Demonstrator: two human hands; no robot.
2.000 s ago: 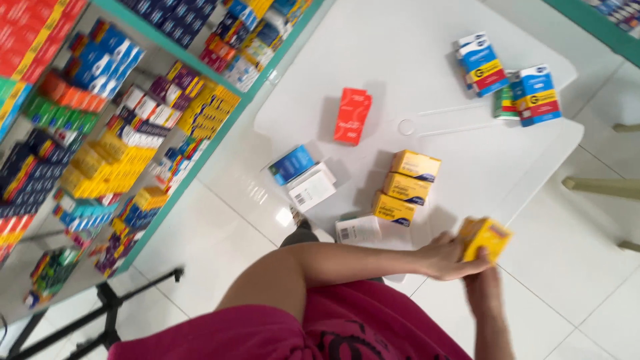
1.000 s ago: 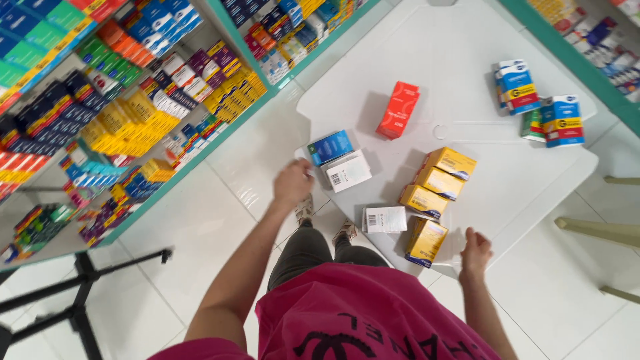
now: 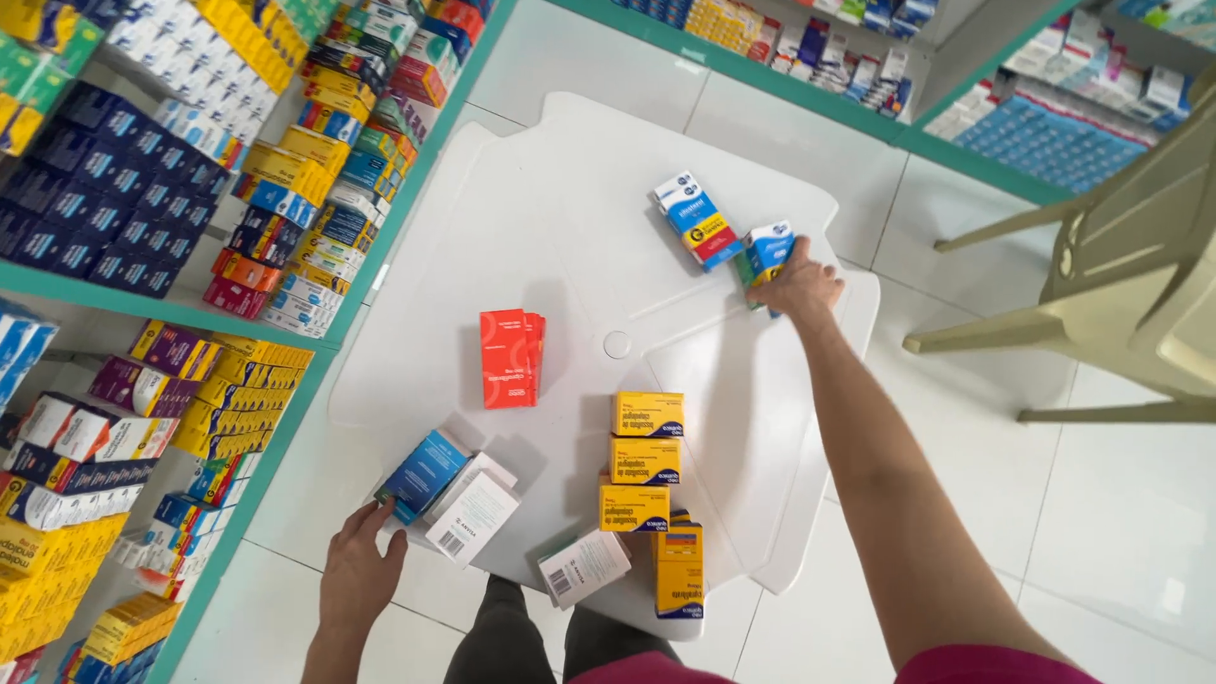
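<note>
My left hand [image 3: 361,562] is at the near left edge of the white plastic table [image 3: 570,218], its fingertips at the corner of a blue medicine box [image 3: 427,475]. White boxes [image 3: 475,516] lie beside that one. At the far right my right hand [image 3: 803,280] has its fingers on a blue and white box [image 3: 768,249], with a green box [image 3: 745,276] partly hidden under it. Just left of it lie blue, yellow and red boxes [image 3: 696,220]. Red boxes [image 3: 505,359] lie left of centre. Several yellow boxes [image 3: 646,461] form a column, with another yellow box [image 3: 679,572] and a white box [image 3: 584,568] nearer me.
Shelves packed with medicine boxes [image 3: 104,190] rise on the left, and more shelving [image 3: 836,95] runs behind the table. A beige plastic chair [image 3: 1111,304] stands to the right. My legs [image 3: 503,632] are against the table's near edge.
Two seconds ago both hands were at a yellow box; a second ago it lay at the near edge, with the hands apart. My right hand has since reached out to the far blue and white box.
</note>
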